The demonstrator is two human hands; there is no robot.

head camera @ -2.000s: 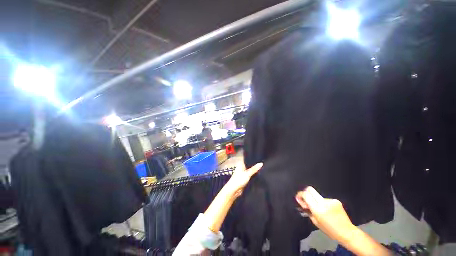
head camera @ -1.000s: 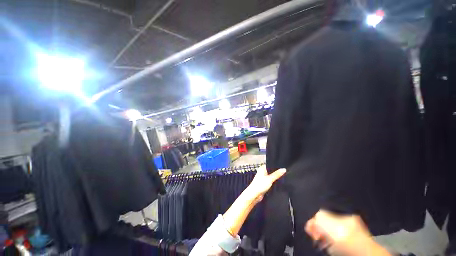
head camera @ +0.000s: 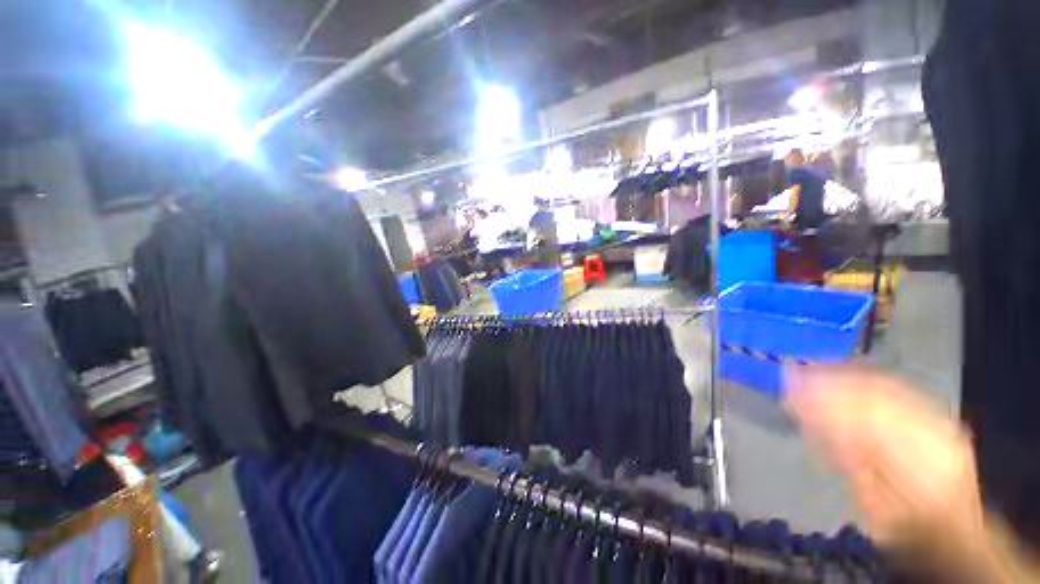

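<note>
My right hand is at the lower right, strongly blurred, with its forearm leaving through the bottom right corner. I cannot tell whether it holds anything; a thin dark, banded line shows just left of its fingertips. A black garment hangs at the far right edge, cut off by the frame, partly behind my hand. Whether they touch is unclear. My left hand is not in view.
Dark jackets hang high at left. A low rail with navy and black garments crosses the foreground; another packed row hangs behind. Blue bins stand on the floor beyond an upright metal post. A person stands far back.
The large black jacket has left the middle of the view; only black cloth shows at the right edge. My left hand has gone out of view. My right hand is farther right and higher.
</note>
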